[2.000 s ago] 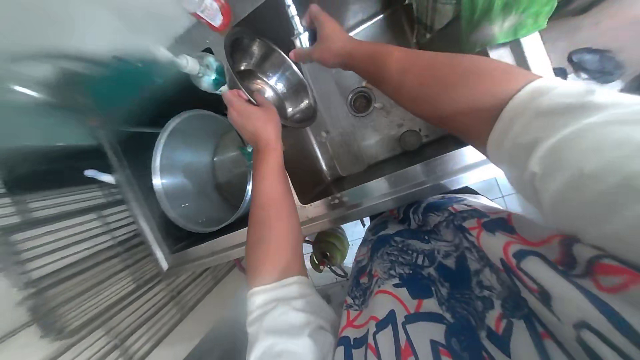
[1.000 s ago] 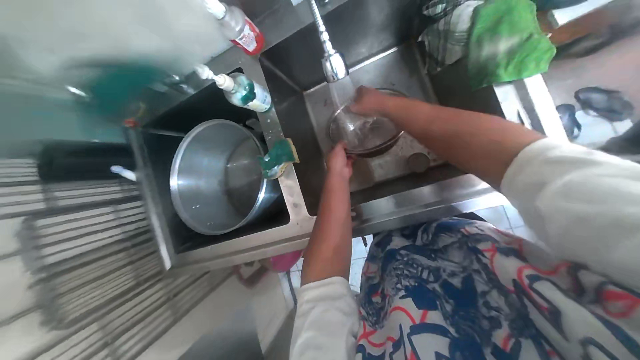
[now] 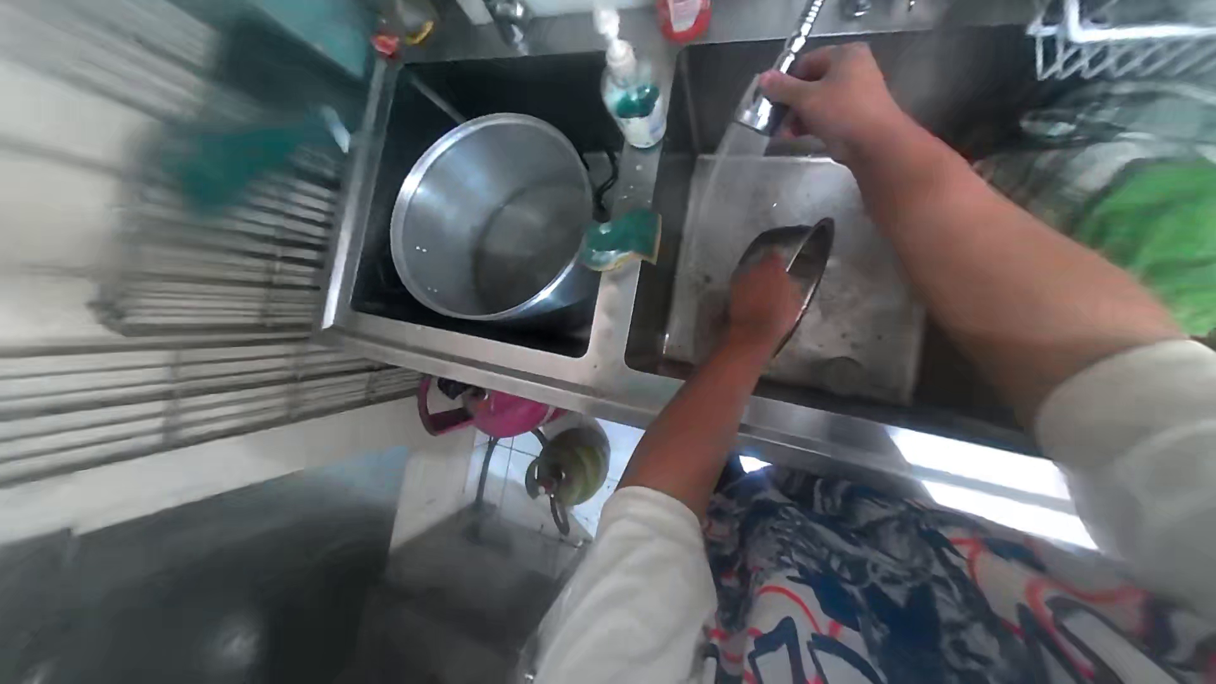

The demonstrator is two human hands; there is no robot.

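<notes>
My right hand (image 3: pixel 836 100) grips the metal spray head (image 3: pixel 763 112) of a flexible hose over the right sink basin. Water runs from it down into the basin (image 3: pixel 855 313). Low in that basin, my left hand (image 3: pixel 763 296) holds a metal bowl (image 3: pixel 810 264), tilted on its side, with its fingers partly hidden by the bowl and blur. In the left basin stands a large aluminium pot (image 3: pixel 494 214). A green and yellow sponge (image 3: pixel 622 239) lies on the divider between the basins.
A soap pump bottle (image 3: pixel 635 100) stands at the back of the divider, with a red bottle (image 3: pixel 684 17) behind it. At right are a white wire rack (image 3: pixel 1121 47) and a green cloth (image 3: pixel 1154 237). A metal rack (image 3: pixel 237 323) stands left. A pink item (image 3: pixel 513 413) is below the sink edge.
My right hand has moved from the bowl up to the spray head. The bowl, which both hands held under the faucet a second ago, is now tilted on its side in my left hand.
</notes>
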